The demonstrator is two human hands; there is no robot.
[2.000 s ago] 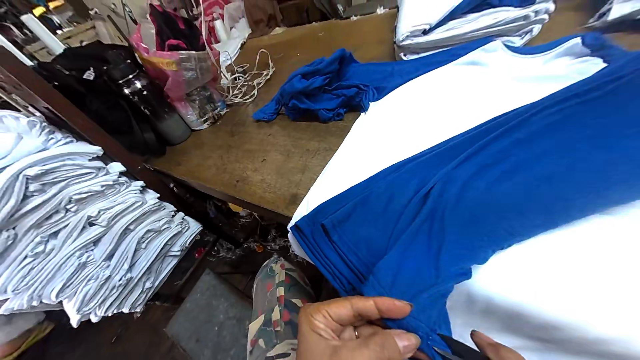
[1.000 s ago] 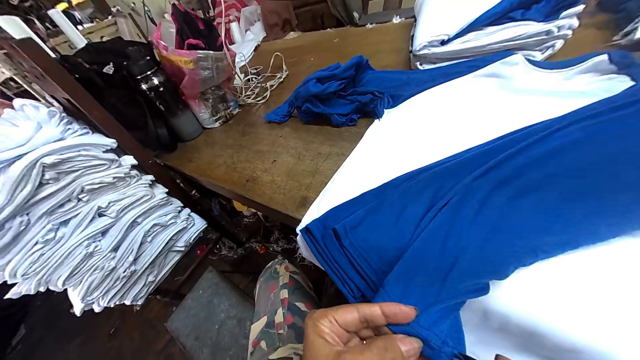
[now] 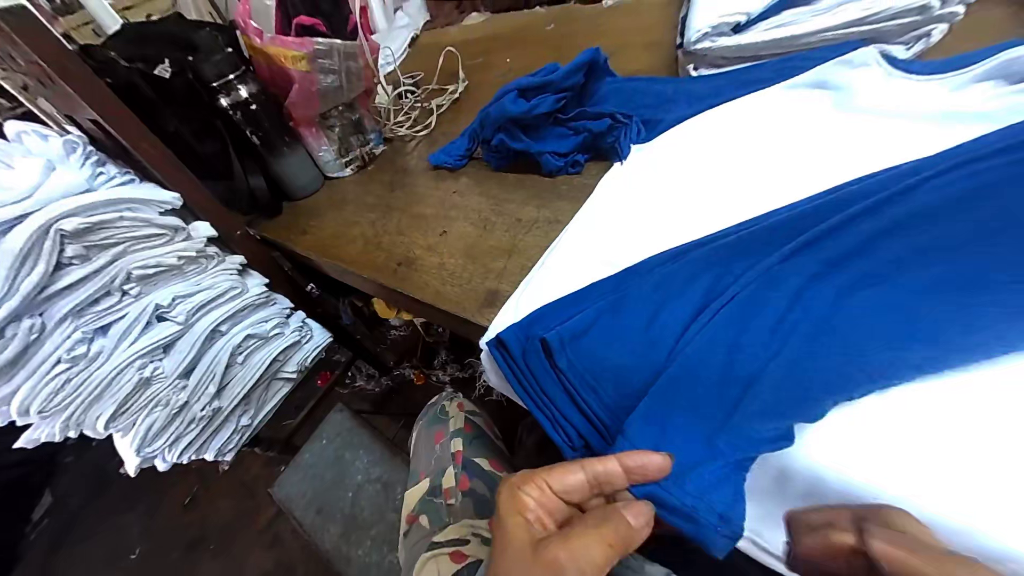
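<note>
A blue and white knit shirt (image 3: 704, 320) lies spread across the table on the right, with layered blue folds by the near edge. At that edge, my left hand (image 3: 576, 512) has the lower blue cloth at its thumb and index finger; the tips are slightly apart and the lower fingers are partly hidden. My right hand (image 3: 864, 540) is blurred over the white part at the bottom right, its fingers curled; whether it holds anything cannot be made out. A bunched blue sleeve (image 3: 552, 120) lies on the wood at the shirt's far side.
The wooden table (image 3: 400, 224) bears a tangled white cord (image 3: 416, 100), a pink and clear plastic bag (image 3: 320, 88), a dark bottle (image 3: 276, 144) and folded shirts (image 3: 816, 36). A tall stack of white garments (image 3: 152, 320) stands left. My knee in patterned cloth (image 3: 452, 472) is below the edge.
My right hand shows more fully at the bottom right than one second ago. The dark tool tip seen between the hands two seconds ago is not visible now. My left hand stays at the blue edge.
</note>
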